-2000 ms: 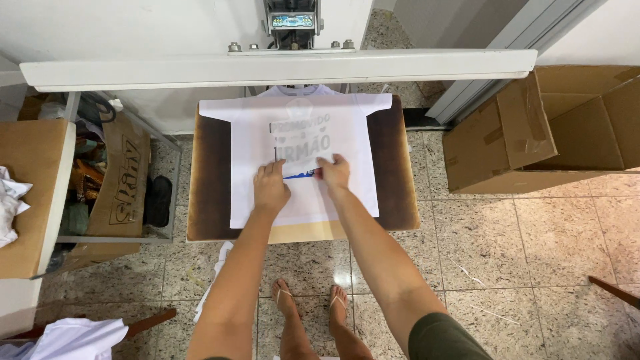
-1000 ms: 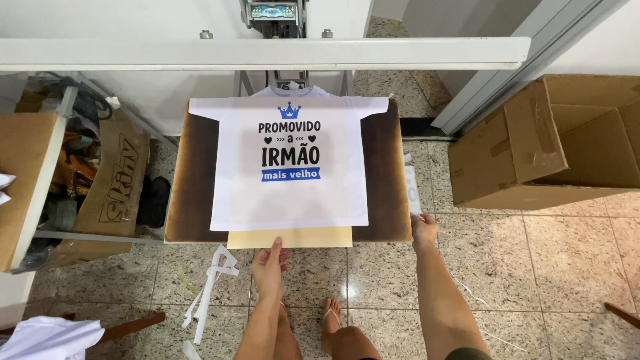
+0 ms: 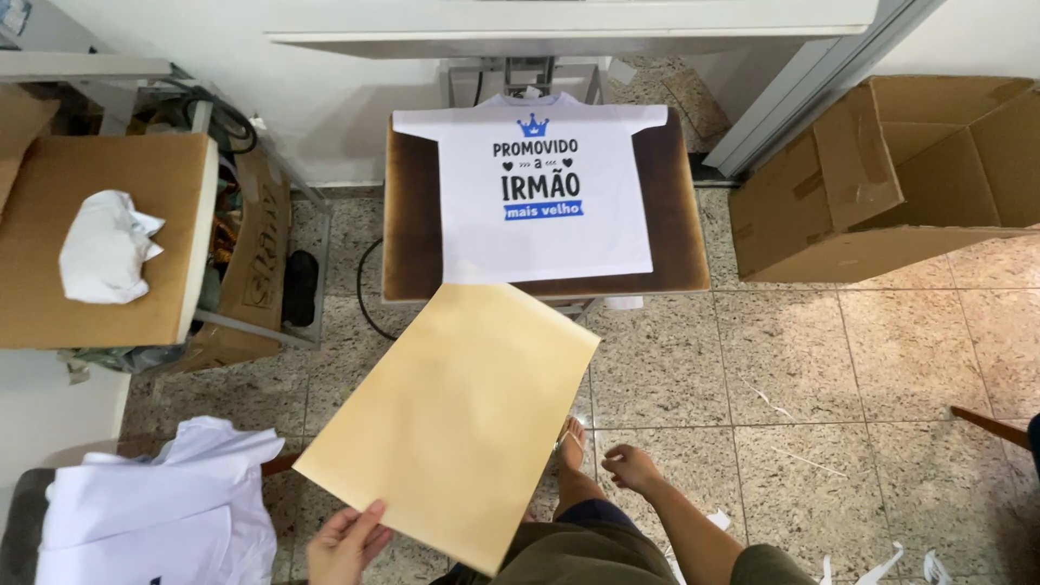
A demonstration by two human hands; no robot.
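My left hand [image 3: 349, 543] pinches the lower left edge of a yellowish sheet [image 3: 455, 422] between thumb and fingers. The sheet hangs at a slant in front of the heat press, its top edge by the hem of a white T-shirt [image 3: 544, 244]. The shirt lies flat on the scorched brown platen [image 3: 678, 219], with a blue crown, black lettering and a blue banner printed on its chest. My right hand [image 3: 632, 470] is lower right of the shirt, fingers bent and nothing seen in them. Above the shirt, the press's white upper part [image 3: 569, 24] is raised.
An open cardboard box [image 3: 780, 236] stands on the floor at right. On the left, a table [image 3: 162, 317] bears a crumpled white cloth [image 3: 110, 248], with a stuffed carton [image 3: 252, 301] below. White garments [image 3: 162, 512] lie at lower left. White scraps [image 3: 881, 565] are on the floor at lower right.
The yellowish sheet, earlier under the shirt, is out in my left hand. My right hand has left the platen's right corner. Two seconds ago both hands were over the print, which a whitish film seemed to cover.
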